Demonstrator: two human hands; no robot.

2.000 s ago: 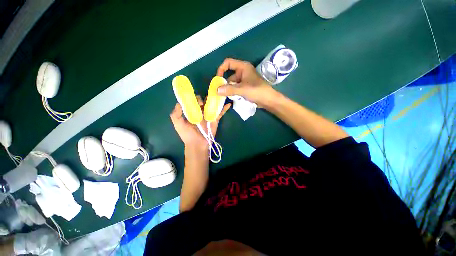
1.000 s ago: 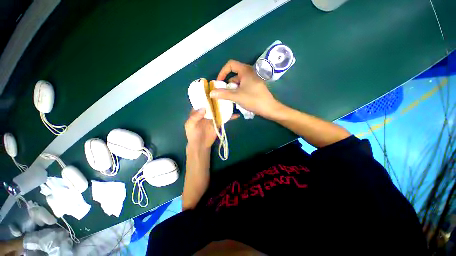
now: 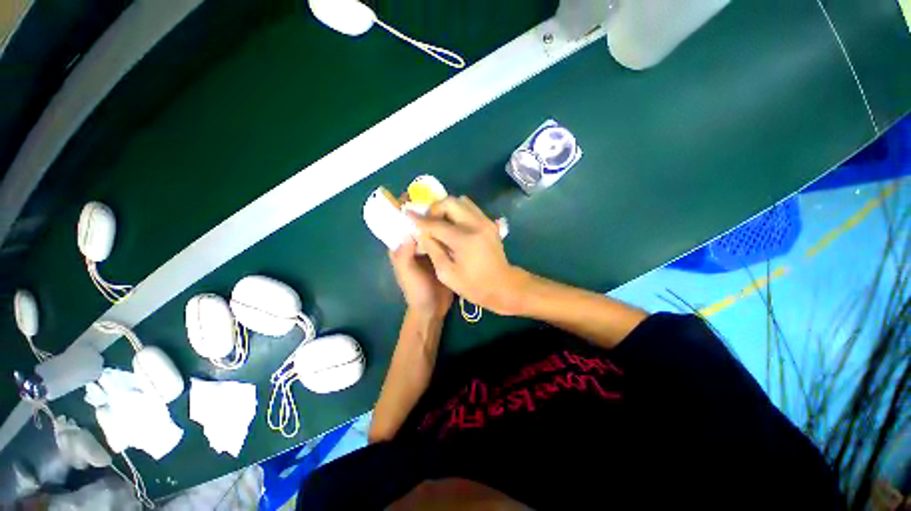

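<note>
A white oval hand warmer (image 3: pixel 384 221) with yellow inner faces is held opened in front of me, its two halves spread at the top. My left hand (image 3: pixel 420 277) holds it from below. My right hand (image 3: pixel 465 252) lies over the right half, fingers bent onto it, and covers much of it. A bit of white wiping cloth (image 3: pixel 502 229) shows beside my right hand. A cord loop hangs below my right hand. The clear squarish dispenser bottle (image 3: pixel 544 158) with its round lid open stands to the right.
Several closed white units (image 3: pixel 331 362) with cords and white wipes (image 3: pixel 223 413) lie at the left. A pale guide rail (image 3: pixel 300 160) separates the bench from the belt, which carries spaced units (image 3: pixel 97 232). A translucent bottle (image 3: pixel 659 28) is at the top right. Blue basket (image 3: pixel 744 238) at right.
The halves were side by side, yellow faces up, then were brought nearly together; now they are spread at the top. My right hand has moved down over them. Another unit shows on the belt at the top.
</note>
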